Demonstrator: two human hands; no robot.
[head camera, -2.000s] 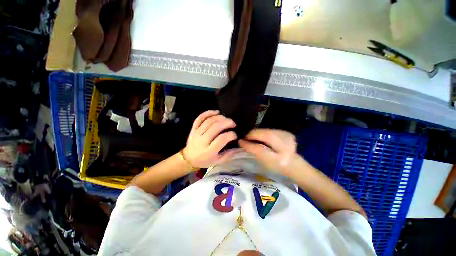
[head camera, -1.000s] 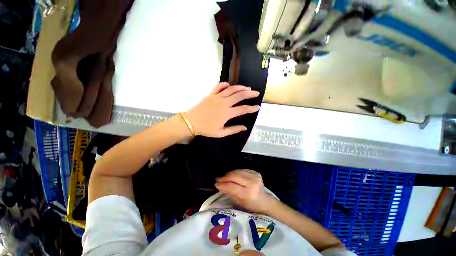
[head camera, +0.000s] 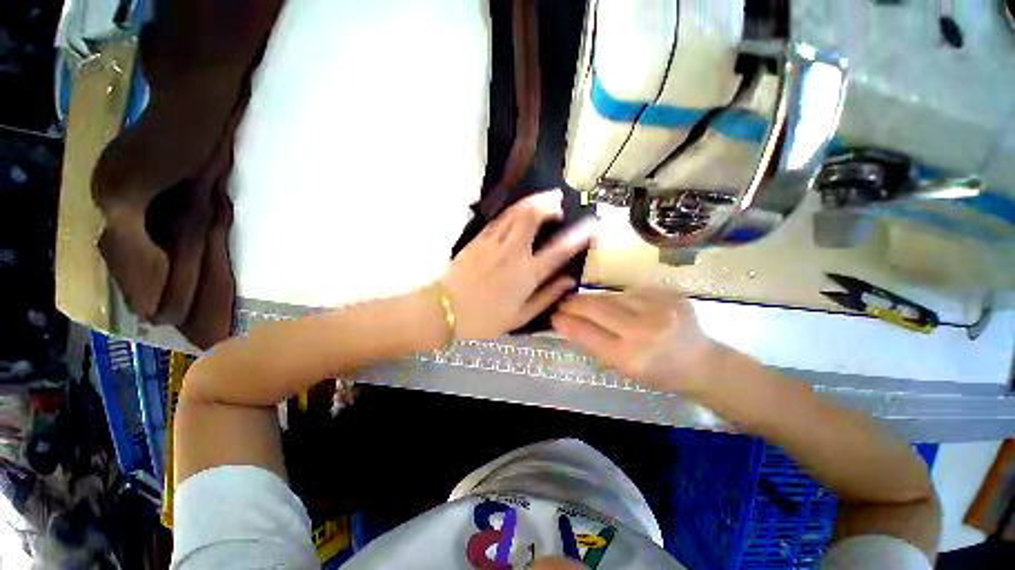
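A black band piece (head camera: 553, 134) with a brown strip (head camera: 522, 106) along it lies on the white table and runs toward me beside the sewing machine head (head camera: 690, 123). My left hand (head camera: 501, 273) lies on the band with fingers spread, its fingertips close to the needle area. My right hand (head camera: 634, 334) is at the table's front edge, its fingertips pinching the band's near edge. The presser foot is mostly hidden under the head.
Brown cut panels (head camera: 178, 145) lie at the left on cardboard (head camera: 87, 212). Yellow and black thread snips (head camera: 885, 303) lie right of the needle. Blue crates (head camera: 796, 507) are below the table, with part of a yellow crate (head camera: 176, 379) at the left.
The view has shifted and the machine head fills more of it. My right hand has come up from my lap to the table edge. The band's near end no longer hangs toward my lap.
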